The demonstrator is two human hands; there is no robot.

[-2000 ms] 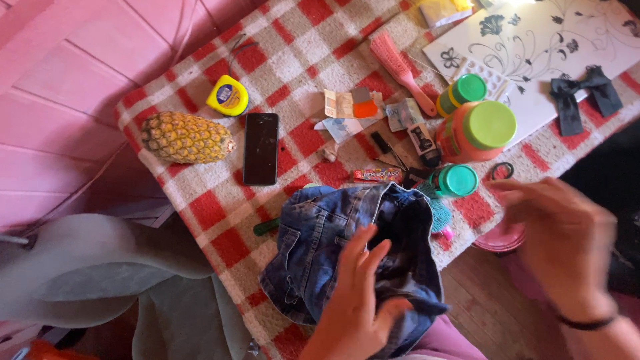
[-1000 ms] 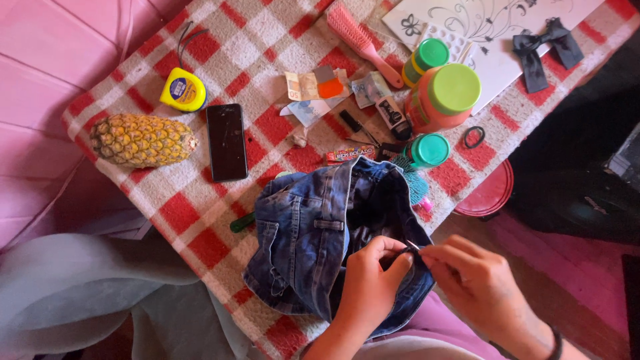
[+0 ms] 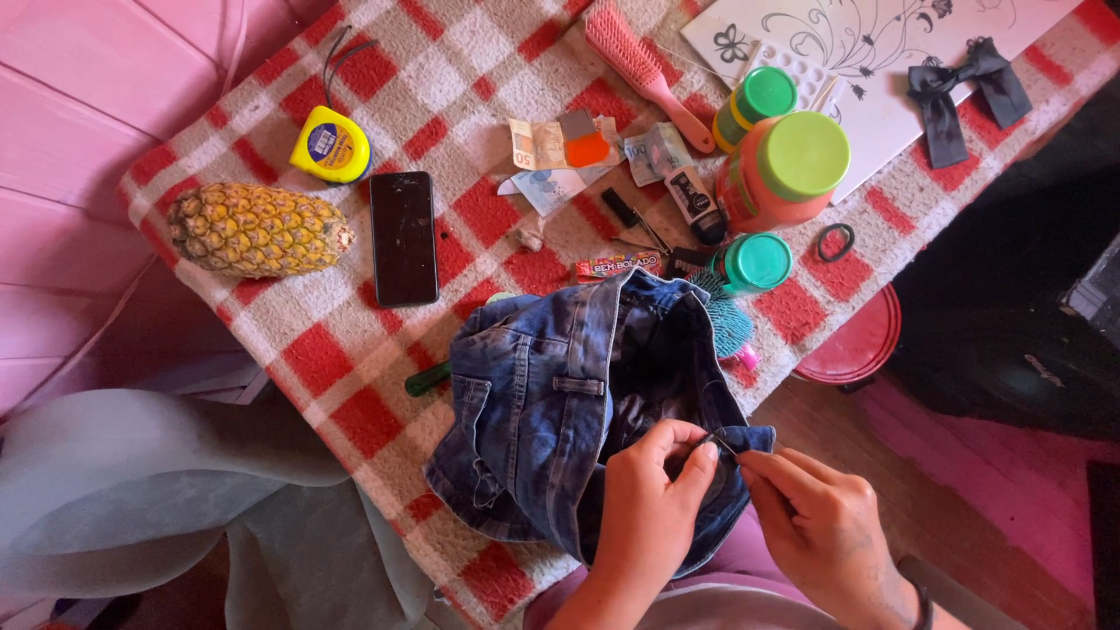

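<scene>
A pair of blue denim shorts (image 3: 534,394) lies bunched at the table's near edge, its waistband open upward. My left hand (image 3: 656,490) pinches the waistband's edge between thumb and fingers. Close beside it, my right hand (image 3: 814,516) holds a thin needle (image 3: 724,444) between thumb and forefinger, its far end against the denim by the left fingertips. Whether thread runs from the needle cannot be told. A dark band circles the right wrist.
On the checked tablecloth (image 3: 324,350) lie a pineapple (image 3: 261,229), a yellow tape measure (image 3: 332,147), a phone (image 3: 404,238), banknotes (image 3: 547,188) and a pink hairbrush (image 3: 647,74). Lidded jars (image 3: 774,175) and a teal-lidded container (image 3: 757,262) stand just beyond the shorts; a black bow (image 3: 962,96) lies far right.
My right hand, raised and apart from the shorts two seconds ago, has come down to the waistband beside my left. The left hand's spread fingers have closed on the denim.
</scene>
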